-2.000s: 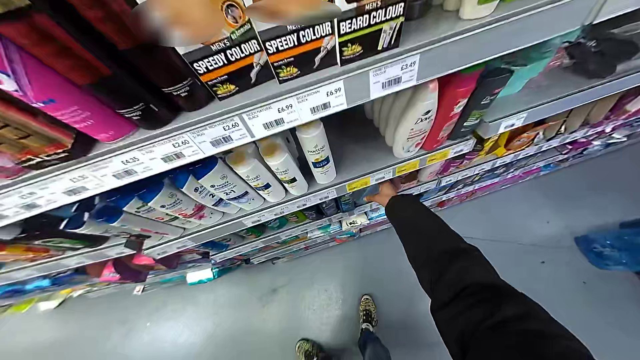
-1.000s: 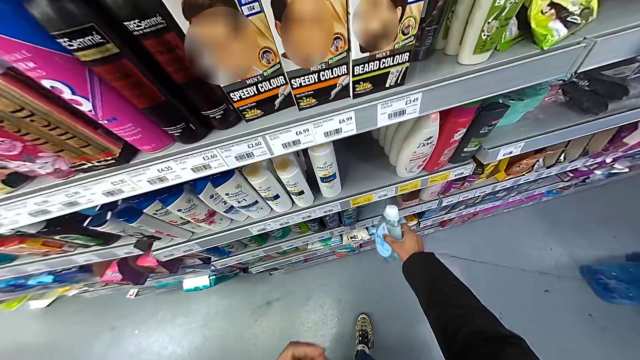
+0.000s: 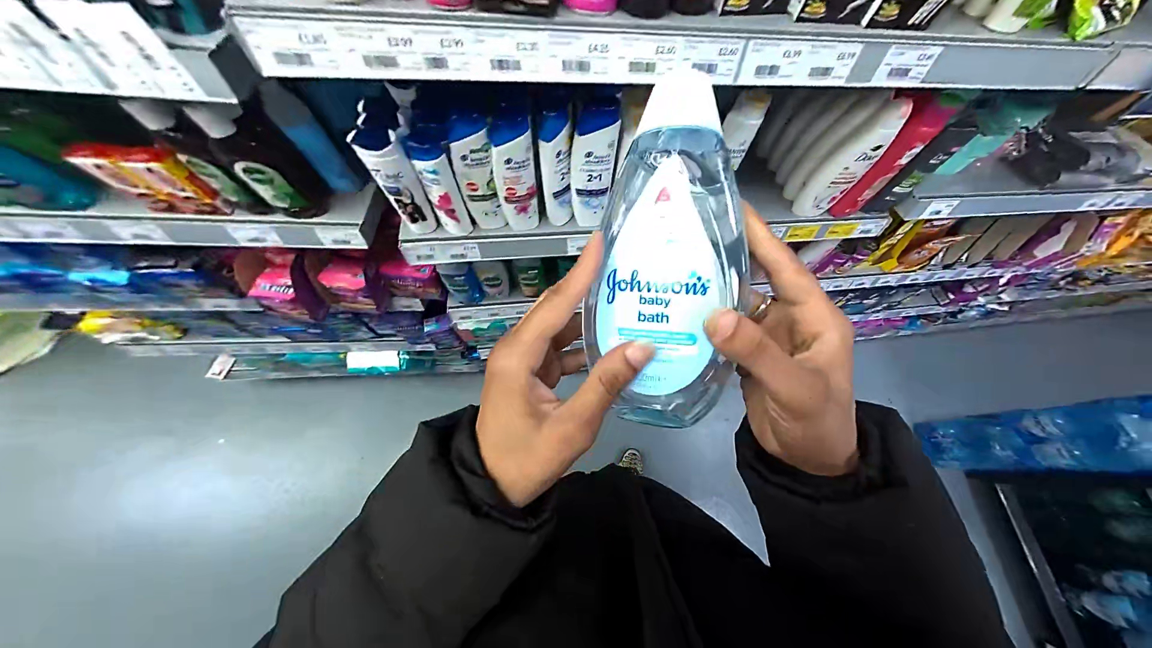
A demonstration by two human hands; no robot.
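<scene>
Between my two hands is a clear Johnson's baby bath bottle with a white cap, upright in the view, its front label facing me. My left hand grips its left side, the thumb on the lower label. On the right side my right hand holds it too, thumb on the label's edge and fingers partly hidden behind. Both sleeves are black. Behind the bottle, Head & Shoulders shampoo bottles stand in a row on a shelf.
A shelf edge with price labels runs across the top. White Dove bottles and a red bottle stand at the right. Pink packs lie on a lower shelf. Blue plastic-wrapped packs are at the right by the grey floor.
My right hand has brought the bottle from beside the shelf edge up in front of me. My left hand, low in view one second ago, now holds it too. The view has shifted.
</scene>
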